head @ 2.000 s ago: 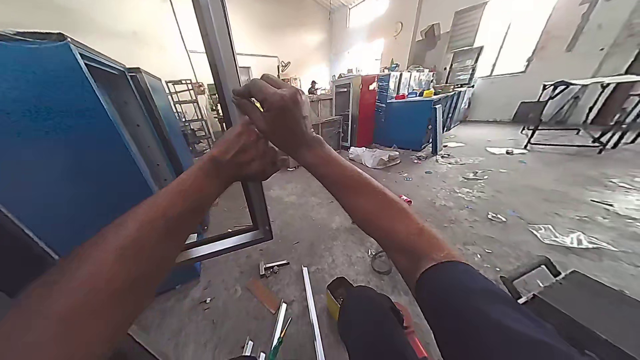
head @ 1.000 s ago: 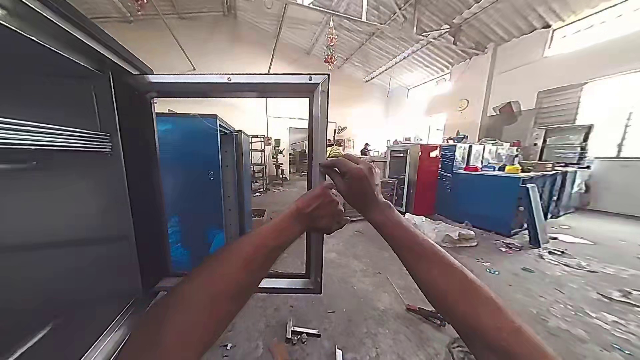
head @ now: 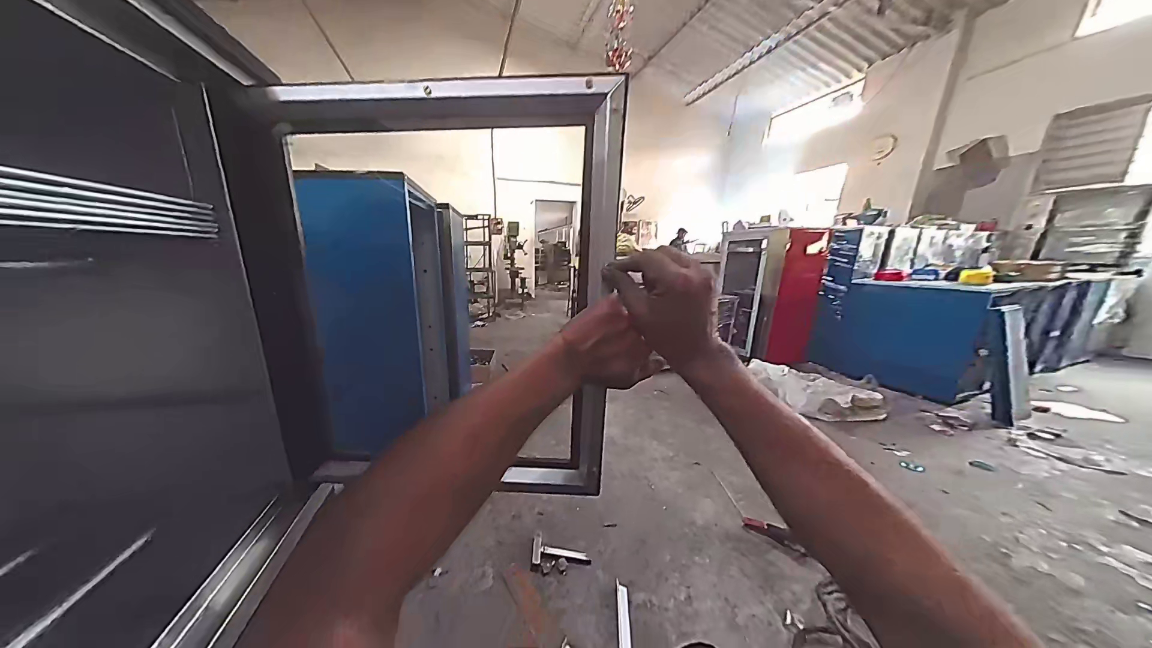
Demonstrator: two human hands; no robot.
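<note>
A grey metal door frame point(head: 589, 441) with an open rectangular middle stands swung out from a dark metal cabinet point(head: 117, 360) at the left. My left hand point(head: 607, 346) is closed at the frame's outer upright. Just above and to the right of it, my right hand point(head: 668, 292) has its thumb and forefinger bent together at the same upright. The two hands overlap. Whatever may lie between the fingers is too small or too covered to tell. Small holes or screws show along the frame's top bar.
Through the frame a blue cabinet point(head: 360, 306) shows. On the floor lie an L-shaped metal piece point(head: 562, 554), a metal strip point(head: 623, 612), a red-handled tool point(head: 769, 529) and plastic sheeting point(head: 819, 391). Farther back are a red cabinet point(head: 796, 292), blue cabinets point(head: 900, 337) and a distant person point(head: 680, 238).
Both hands stay together at the frame's outer upright. The view has risen and turned since the earliest frame, bringing the dark cabinet and the frame's top bar into sight.
</note>
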